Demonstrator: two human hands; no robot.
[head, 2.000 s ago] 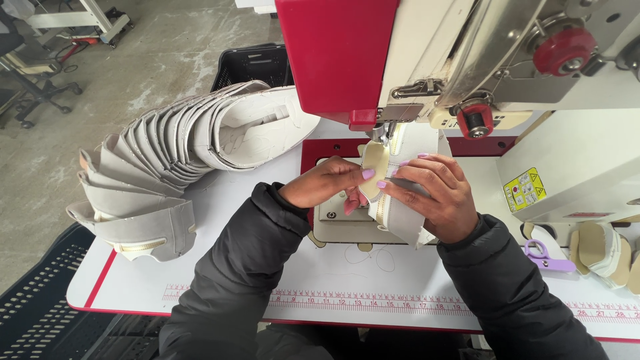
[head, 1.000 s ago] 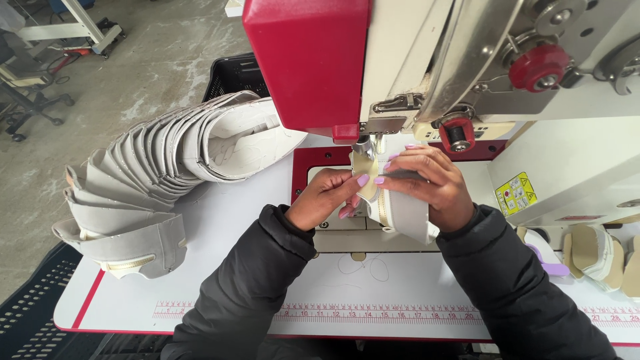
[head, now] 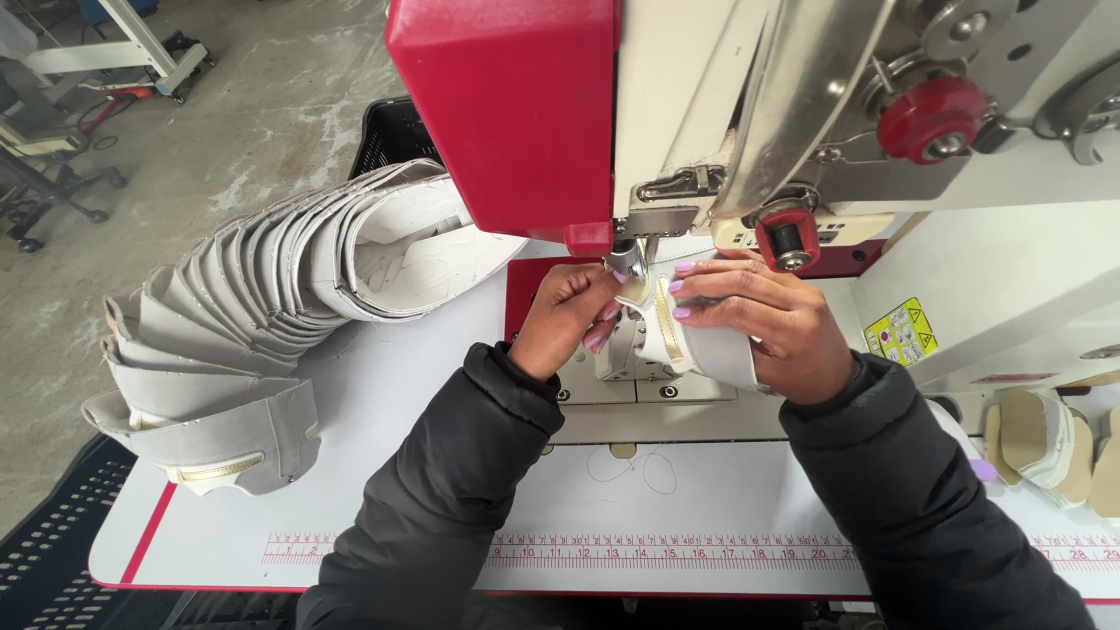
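Observation:
Beneath the head of an industrial sewing machine (head: pixel 674 114), a light grey shoe upper (head: pixel 722 350) with a gold zipper (head: pixel 669 328) lies at the presser foot (head: pixel 628 261). My right hand (head: pixel 761 324) grips the upper from its right side, fingers spread over the grey material beside the zipper. With thumb and forefinger, my left hand (head: pixel 573 315) pinches the edge of a beige piece (head: pixel 634 290) at the upper's left, close to the foot. The needle point is hidden.
A curved stack of grey uppers (head: pixel 254 289) lies on the table's left. Beige and white pieces (head: pixel 1041 437) are at the right. Black plastic crates (head: pixel 394 136) stand beyond and beside the table. Loose thread (head: pixel 630 468) and a printed ruler (head: pixel 612 551) are in front.
The beige piece, earlier held in front of the foot, is now up at the foot with the upper. My left hand's fingers have shifted to its left edge. The view has moved closer to the machine.

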